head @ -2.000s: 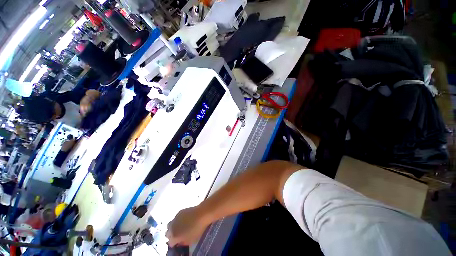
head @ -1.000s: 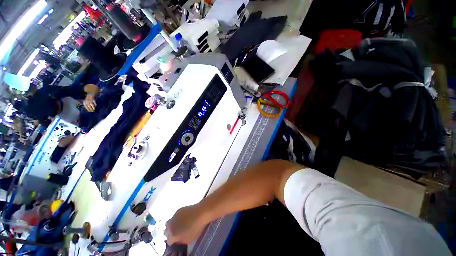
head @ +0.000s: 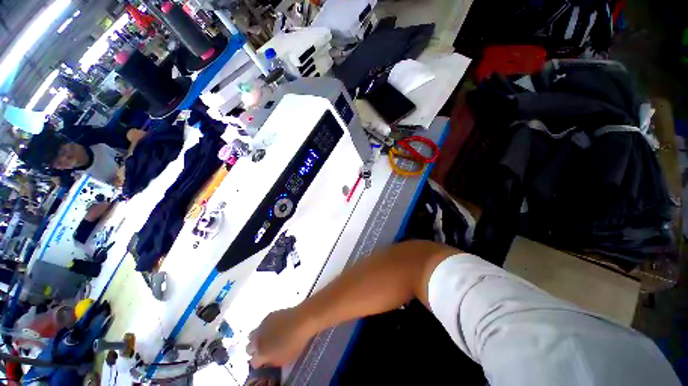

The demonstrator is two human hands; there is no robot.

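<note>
My right hand is at the bottom of the head view, beside the needle end of the white sewing machine head. Its fingers point down onto a small dark grey cloth piece, which is mostly cut off by the lower edge. Whether the fingers pinch it or press on it is hidden. The metal parts around the needle are small and blurred. My left hand is not in view. Small dark cut pieces lie on the table below the machine's black display panel.
Red-orange scissors and a thin red tool lie near the ruled table edge. A black phone-like object lies behind. Bundled dark garments are at the right. Thread cones and a person are at the left.
My right hand stays almost in place beside the needle. The dark cloth piece under it has shifted slightly. The person at the left has raised their head.
</note>
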